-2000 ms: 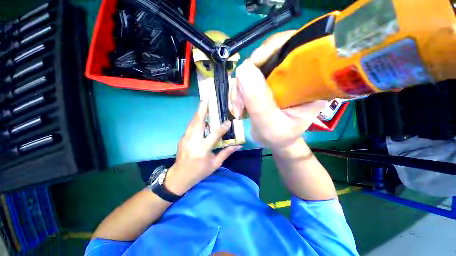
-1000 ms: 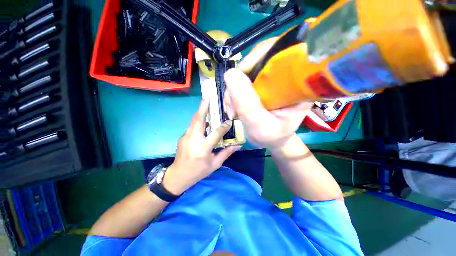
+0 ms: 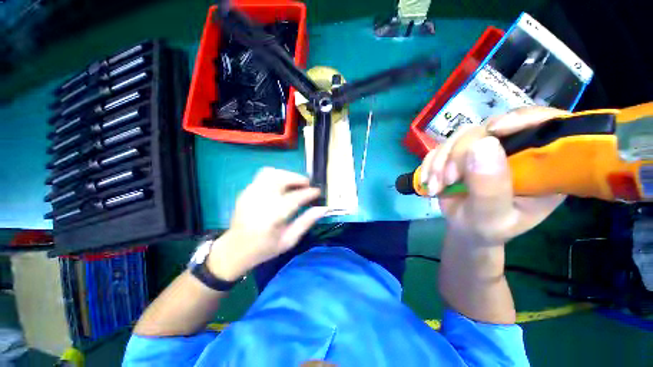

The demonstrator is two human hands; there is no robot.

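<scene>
A black three-legged stand (image 3: 324,103) lies spread in a Y on the cream fixture (image 3: 344,168), its hub over the yellow round end and one leg pointing towards me. My left hand (image 3: 276,211) is at the near end of that leg, thumb and fingers around its tip. My right hand (image 3: 487,175) grips the orange electric screwdriver (image 3: 566,161) to the right of the fixture. The screwdriver's black nose points left, off the stand. Whether a screw is on the bit is too small to tell.
A red bin (image 3: 297,132) of small black parts stands left of the fixture. A black tray (image 3: 175,143) of folded stands is further left. A red bin (image 3: 422,115) with the screw feeder (image 3: 501,79) is at right. A thin rod (image 3: 367,143) lies beside the fixture. An upright post (image 3: 413,8) stands behind.
The screwdriver in my right hand has moved right, away from the stand's near leg. My left hand has shifted slightly left, still at the leg's tip. The camera view has moved, showing more of the bench.
</scene>
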